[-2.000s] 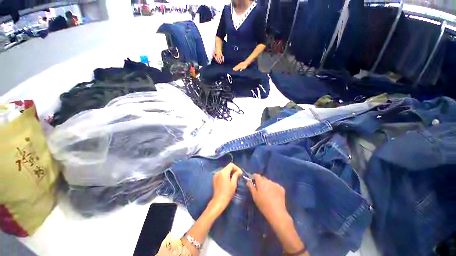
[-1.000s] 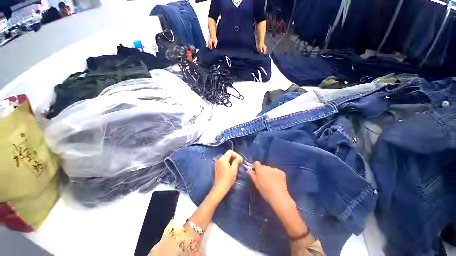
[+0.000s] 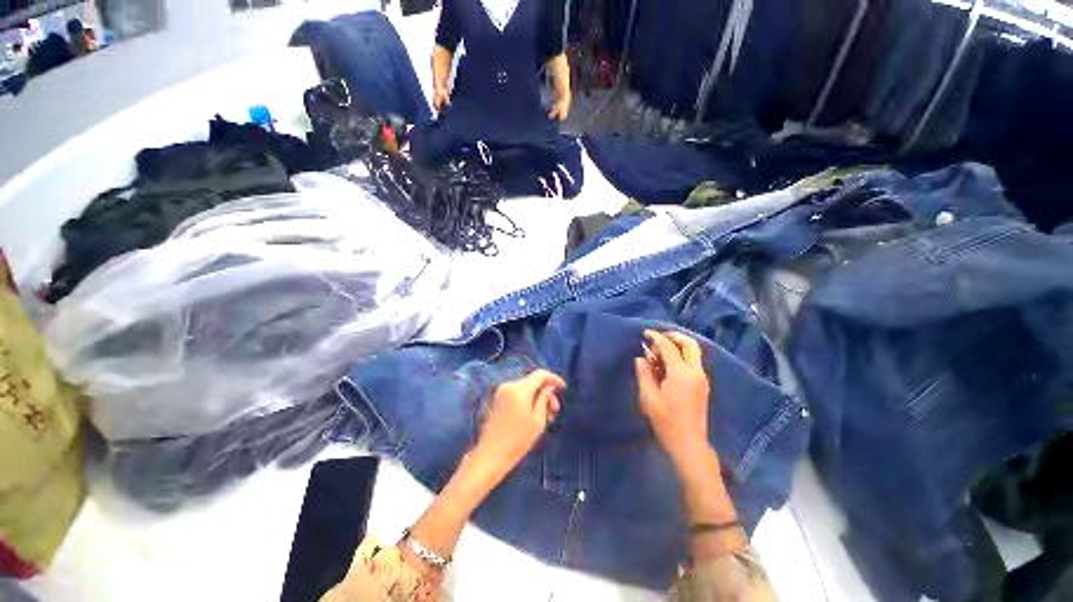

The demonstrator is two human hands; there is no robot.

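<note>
A mid-blue denim jacket (image 3: pixel 612 447) with pale stitching lies spread before me. My left hand (image 3: pixel 524 412) is over its left-middle part, thumb and fingertips together; whether they pinch cloth or thread cannot be told. My right hand (image 3: pixel 674 382) is to the right, over the denim, palm turned partly inward and fingers curled. A small dark, shiny bit shows at its fingertips, apparently the thread snips, mostly hidden by the fingers. The jacket's long stitched band (image 3: pixel 588 276) runs diagonally beyond my hands, its paler inner side showing.
A black smartphone (image 3: pixel 330 529) lies left of my forearm. A plastic-wrapped bundle (image 3: pixel 247 312) and a yellow bag (image 3: pixel 33 435) are left. Black cords (image 3: pixel 453 206) lie beyond. A second denim jacket (image 3: pixel 930 341) is right. A person (image 3: pixel 504 71) stands across the white table (image 3: pixel 153 541).
My hands have separated; the right has moved away from the left, up and outward over the denim. The view has shifted right, so things appear further left. The person opposite has lifted their hands from the dark cloth.
</note>
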